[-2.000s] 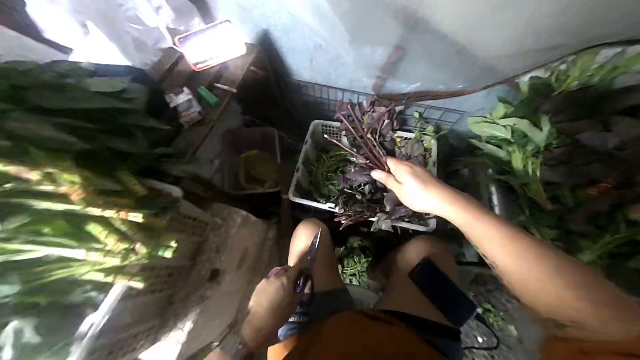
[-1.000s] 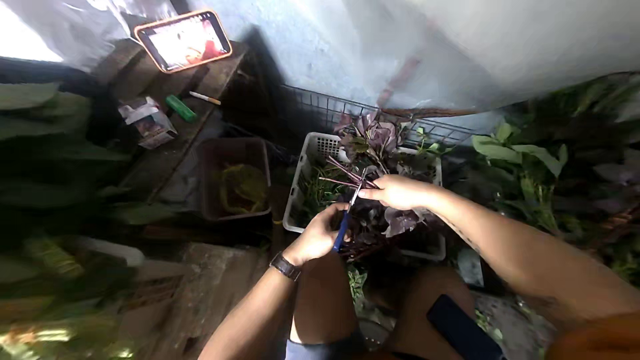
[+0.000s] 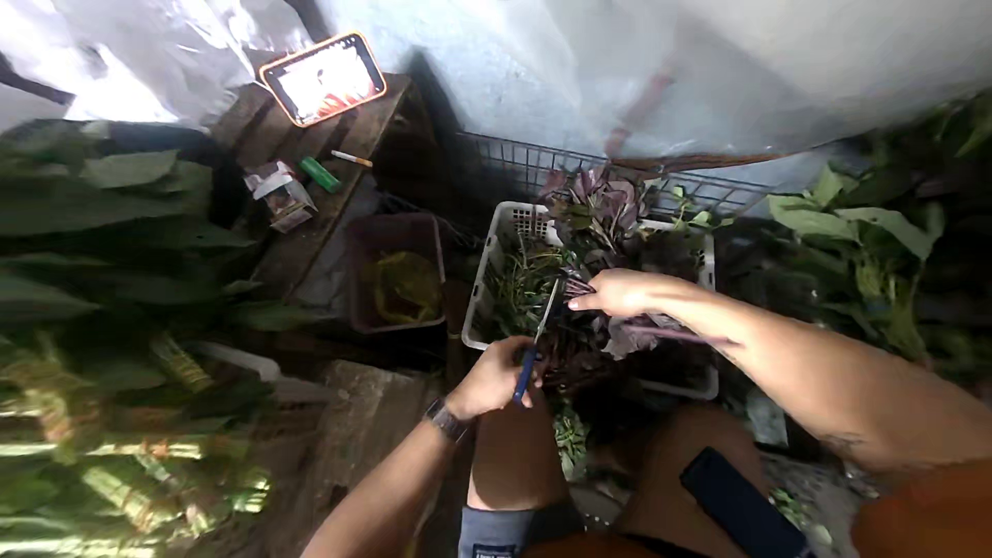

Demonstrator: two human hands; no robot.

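Note:
My left hand [image 3: 496, 378], with a watch on its wrist, holds scissors [image 3: 542, 325] by the blue handles, blades pointing up toward the cut ends of a bunch. My right hand [image 3: 620, 293] grips that bunch of purple-leaved stems [image 3: 608, 205], whose leaves spread up and away from me. Both hands are over a white plastic basket [image 3: 479, 298]. Thin green stems [image 3: 523, 283] lie in its left part, and more purple leafy stems [image 3: 577, 360] lie below my right hand. Whether the blades touch the stems cannot be told.
A phone in an orange case [image 3: 324, 79], a cigarette [image 3: 352, 159], a green lighter [image 3: 320, 174] and a cigarette pack [image 3: 280, 195] lie on a wooden crate [image 3: 387, 108]. Beside the basket stands a plastic bin [image 3: 358, 271]. A dark phone [image 3: 740, 504] rests on my thigh. Leafy bundles [image 3: 139, 465] flank me.
Two seconds ago my left hand held the scissors low by my knee; it has come up to the stem ends. The purple bunch in my right hand now has its leaves pointing away from me.

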